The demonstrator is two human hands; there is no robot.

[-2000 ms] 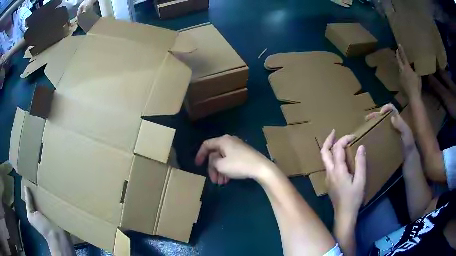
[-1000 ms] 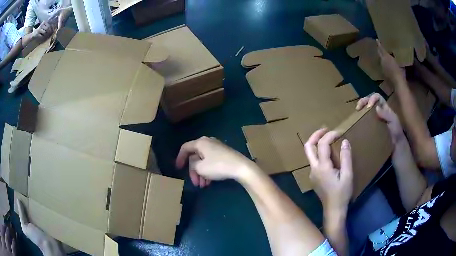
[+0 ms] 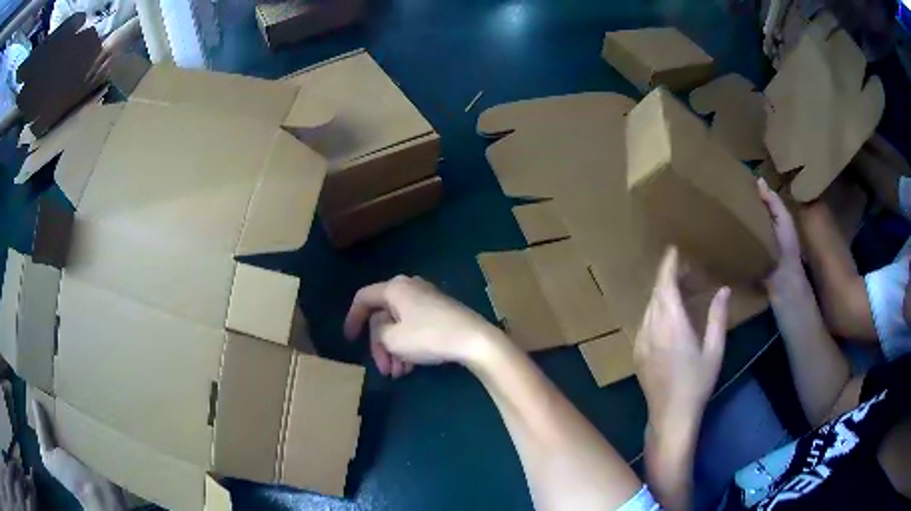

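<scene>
A creased box blank point(image 3: 150, 269) lies opened out on the left, its side panels and corner flaps partly raised. My left hand point(image 3: 75, 477) is at its near left edge, with a finger or thumb along the edge and the rest hidden under the cardboard. My right hand point(image 3: 410, 324) is to the right of the blank, above the green tabletop point(image 3: 440, 439). Its fingers are loosely curled with nothing in them, and it does not touch the blank.
Two stacked closed boxes point(image 3: 380, 150) stand behind the blank's right side. On the right, another person's hands point(image 3: 684, 339) are at a closed box point(image 3: 689, 190) above flat blanks point(image 3: 559, 160). Another closed box point(image 3: 654, 58) lies farther back. More people handle cardboard at both sides.
The view has shifted, moving the scene left. My hands keep nearly the same pose by the blank. The neighbour's box has been tilted up and turned. Cardboard held at the far right has moved.
</scene>
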